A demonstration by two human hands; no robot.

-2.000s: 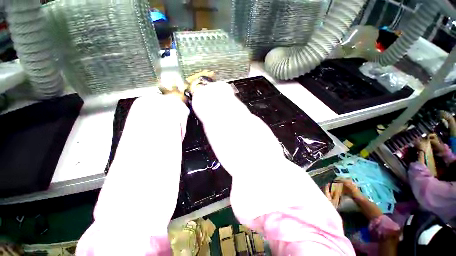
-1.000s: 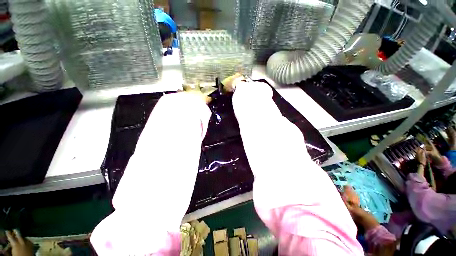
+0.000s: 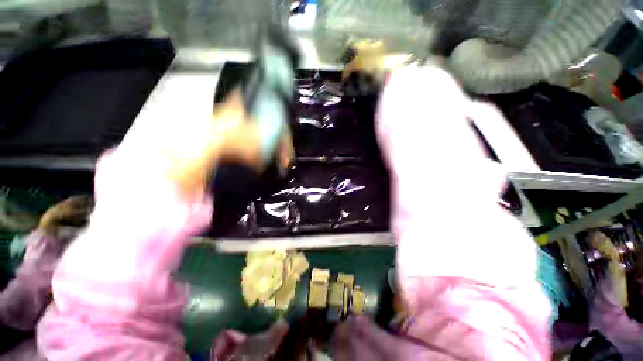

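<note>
My left hand (image 3: 240,137) is blurred, over the left part of the glossy black sheet. It grips a pale-blue and dark piece (image 3: 273,102), held upright and too blurred to make out further. My right hand (image 3: 370,60) is small and blurred at the back edge of the sheet; I cannot tell whether it holds anything. The glossy black sheet (image 3: 331,173) lies on the white shelf, with shiny creased film over rows of flat dark shapes. My white sleeves cover parts of both its sides.
Tan ragged paper (image 3: 271,277) and several tan-and-dark pieces (image 3: 337,292) lie on the green surface (image 3: 204,303) below. Black trays (image 3: 77,95) flank the sheet left and right. A ribbed duct (image 3: 522,67) hangs at the back right. Other workers' pink sleeves show at both sides and bottom.
The hands, close together at the back edge before, are now apart. My left hand has come nearer and left with the pale-blue piece, which was not visible earlier. The view has shifted.
</note>
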